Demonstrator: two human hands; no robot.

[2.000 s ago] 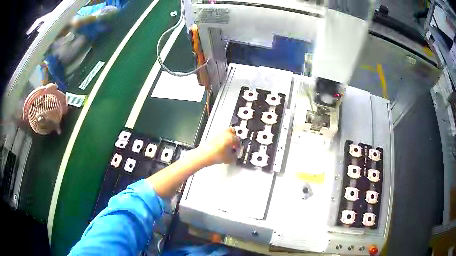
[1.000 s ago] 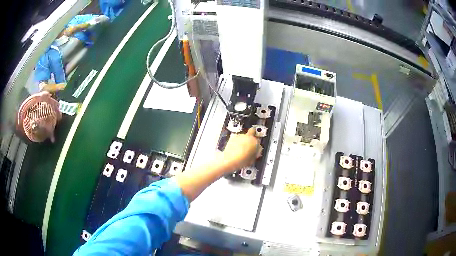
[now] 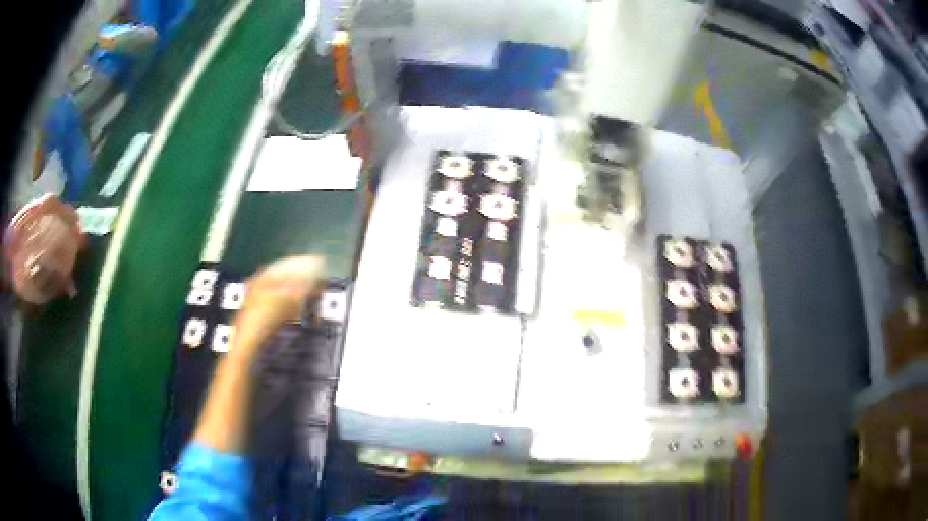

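Note:
My left hand (image 3: 285, 290) is blurred over the upper part of the black tray (image 3: 290, 407). Whether it holds anything cannot be told. White square housings (image 3: 223, 338) sit in the tray's upper pockets around it. The left fixture (image 3: 466, 259) on the white machine bed carries housings (image 3: 449, 204) in its two far rows; its two near rows show bare nests. The right fixture (image 3: 702, 317) holds a housing in every nest. My right hand is not in view.
The machine head (image 3: 616, 142) stands over the middle of the bed, by the feeder. A small part (image 3: 592, 341) lies on the bed between the fixtures. The green belt (image 3: 153, 224), a pink fan (image 3: 43, 249) and a person in blue are at left.
My left hand has moved from the left fixture left to the tray. Housings have left the fixture's near rows. The machine head has moved right, off the left fixture. The view has shifted.

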